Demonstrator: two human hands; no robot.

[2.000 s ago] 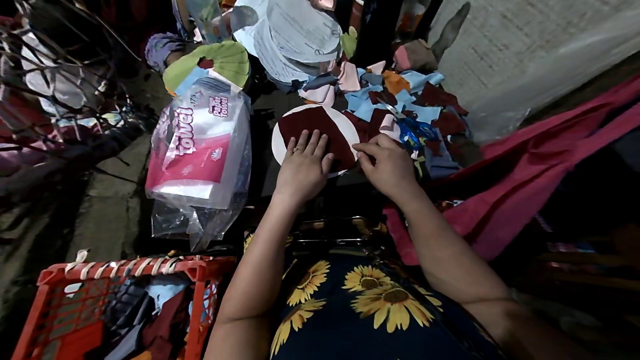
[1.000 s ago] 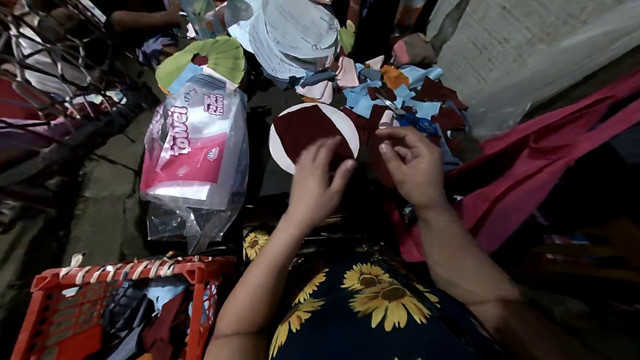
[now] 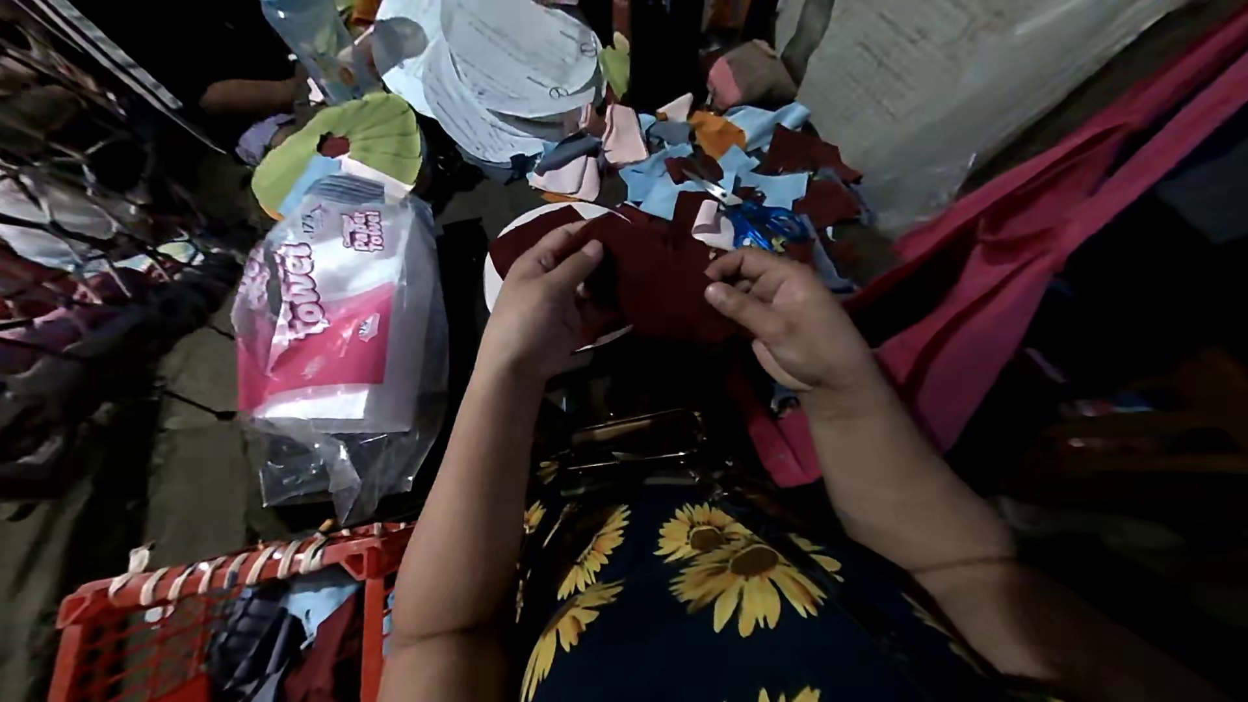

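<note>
Between my two hands a dark maroon piece of cloth (image 3: 668, 278) is stretched out. My left hand (image 3: 548, 297) pinches its left edge between thumb and fingers, and my right hand (image 3: 790, 312) pinches its right edge. Behind and partly under my left hand lies a white round piece (image 3: 495, 278) with maroon cloth (image 3: 526, 234) across it. Scissors with blue handles (image 3: 765, 222) rest among the cloth scraps just beyond my right hand.
A plastic pack of paper towels (image 3: 341, 322) lies left, a red plastic crate (image 3: 234, 575) of cloth below it. Green round cloth (image 3: 380, 136), white printed sheets (image 3: 497, 68) and coloured scraps (image 3: 673, 166) lie beyond. Pink cloth (image 3: 1033, 253) hangs right; another person's arm (image 3: 249, 96) shows upper left.
Two seconds ago my left hand lay flat on the maroon cloth over the white round piece. Both hands then lifted, and they now hold a maroon cloth piece between them.
</note>
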